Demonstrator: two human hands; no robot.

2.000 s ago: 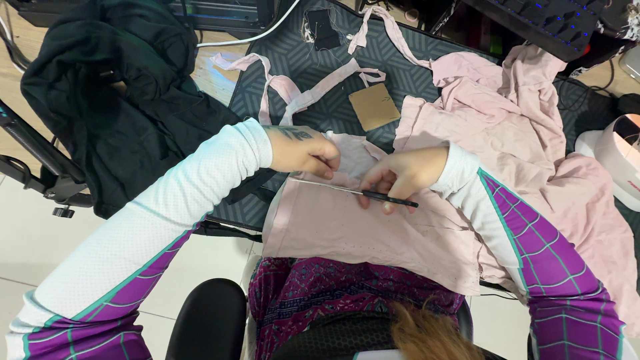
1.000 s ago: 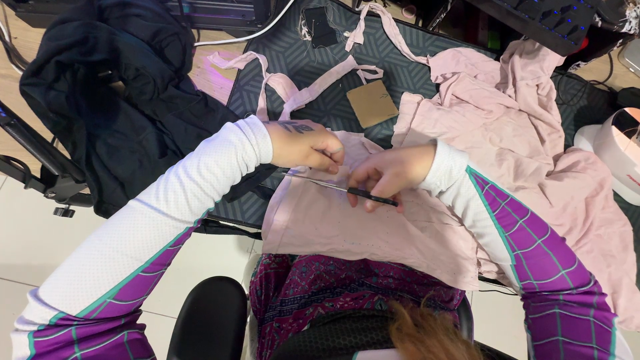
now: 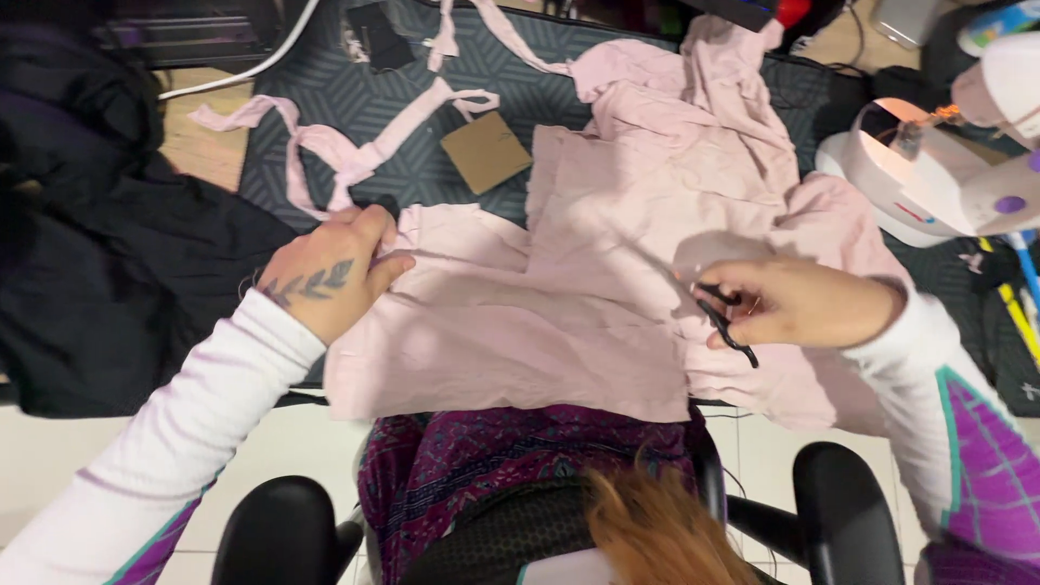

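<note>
Pink fabric (image 3: 520,341) lies spread over the near edge of the table, its front part hanging toward my lap. My left hand (image 3: 333,272) grips the fabric's upper left edge between thumb and fingers. Over the right part of the cloth, my right hand (image 3: 780,305) holds scissors (image 3: 727,325) by their black handles; the blades point up and left and are blurred. More pink cloth (image 3: 691,154) lies bunched behind and to the right. Pink fabric strips (image 3: 349,158) run behind my left hand. A square brown card (image 3: 487,153) rests beyond the cloth.
Black fabric (image 3: 106,244) covers the table's left side. At the right stands a white sewing machine (image 3: 910,179), with a yellow pen-like item (image 3: 1020,321) near it. A white cable (image 3: 252,69) crosses the back left. Chair armrests (image 3: 280,532) flank my lap.
My right hand has moved right with the scissors, away from my left hand. The scissors have turned from lying nearly level to a steeper slant. The view has shifted.
</note>
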